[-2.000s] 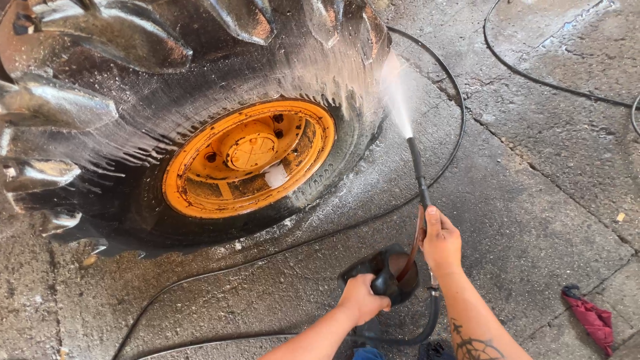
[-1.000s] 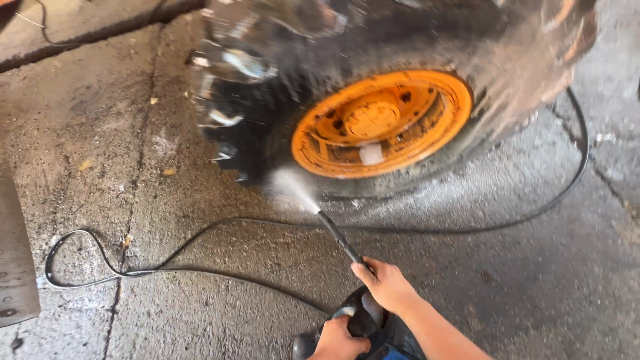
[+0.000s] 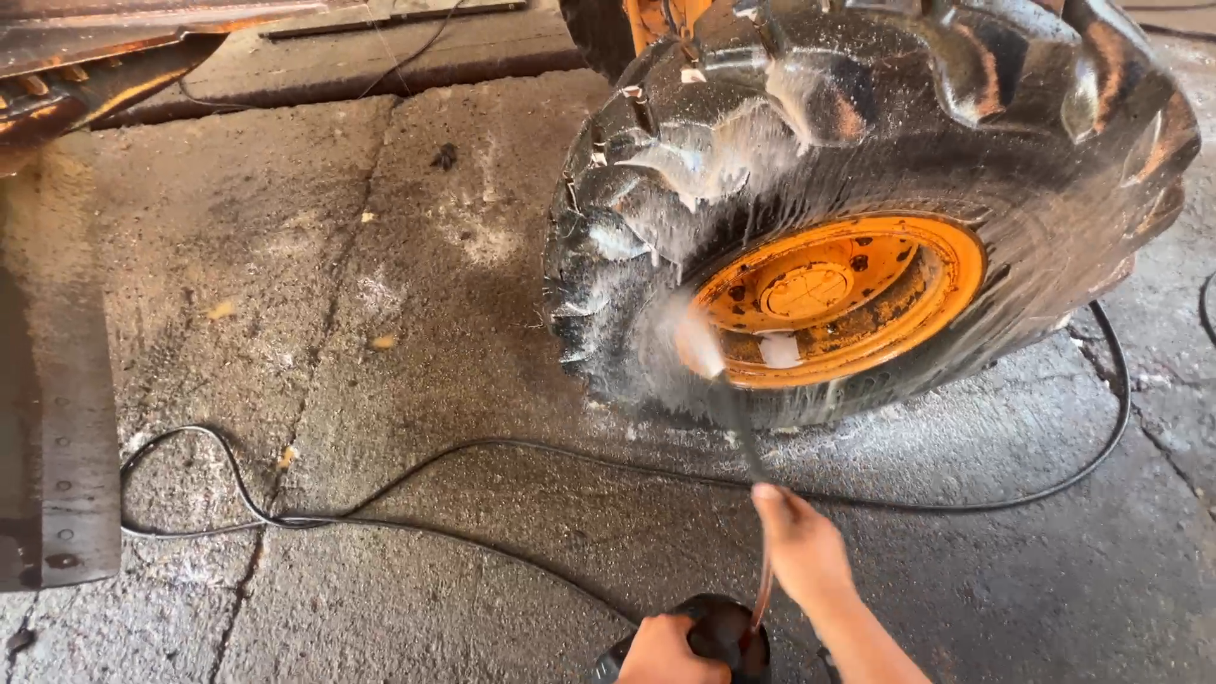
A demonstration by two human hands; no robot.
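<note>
My right hand (image 3: 803,546) grips a dark spray wand (image 3: 741,427), whose tip throws a white mist (image 3: 698,347) at the lower left edge of an orange wheel rim (image 3: 807,290). Around that rim is a large black tractor-type tyre (image 3: 1026,180) with deep lugs, wet and streaked with whitish liquid. At the bottom of the view my left hand (image 3: 670,655) holds a black container (image 3: 727,632) by its top. A thin reddish-brown tube (image 3: 763,589) runs from the container up toward my right hand.
A black hose (image 3: 589,458) lies looped across the cracked concrete floor (image 3: 380,380) and passes to the right below the tyre. At the left edge stands a metal plate with bolt holes (image 3: 66,456). Rusty machine metal (image 3: 123,47) juts in at the upper left.
The spray has moved from the tyre's upper right side, past its lower left, to the rim's lower left edge. Both hands keep their hold. The view has swung left.
</note>
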